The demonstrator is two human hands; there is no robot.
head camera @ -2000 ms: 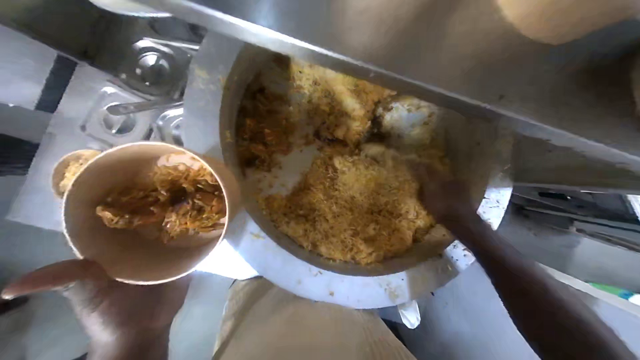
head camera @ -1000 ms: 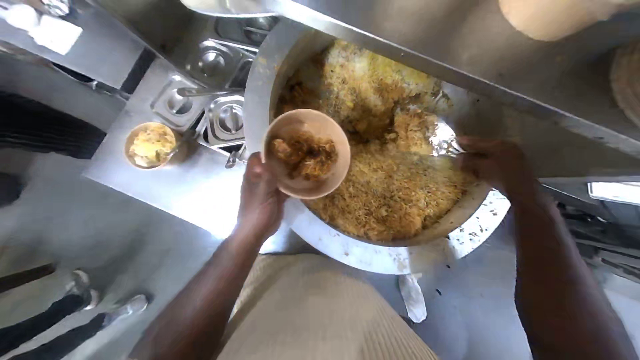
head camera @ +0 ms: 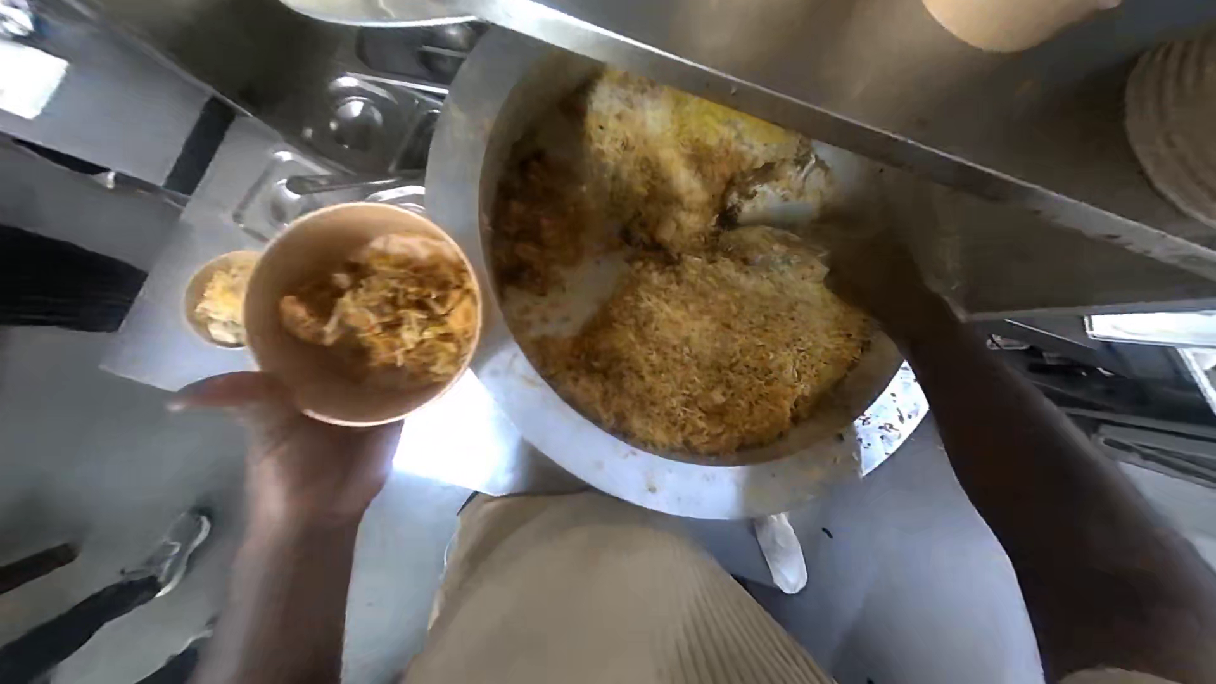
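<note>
My left hand (head camera: 309, 446) holds up a brown paper bowl (head camera: 361, 413) from below, left of a large round metal pot (head camera: 665, 489). Rice and pieces that look like meat (head camera: 394, 304) lie in the bowl. Inside the pot is a wide mass of seasoned rice (head camera: 703, 351), with darker food at its left and yellow rice at the top. Over the pot's right side, my right hand (head camera: 869, 261) is closed around something whose handle is hidden; a shiny metal serving tool (head camera: 784, 195) shows at the rice beside it. The hand is blurred and in shadow.
A smaller bowl of food (head camera: 223, 299) stands on the metal counter (head camera: 152, 351) at the left, near lidded steel containers (head camera: 356, 114). A metal shelf (head camera: 807, 133) crosses above the pot, bearing stacked bowls (head camera: 1178, 133). Another person's shoe (head camera: 180, 551) shows at lower left.
The bowl in my left hand has moved from over the pot's left edge out to the left, and more rice shows in it than one second ago.
</note>
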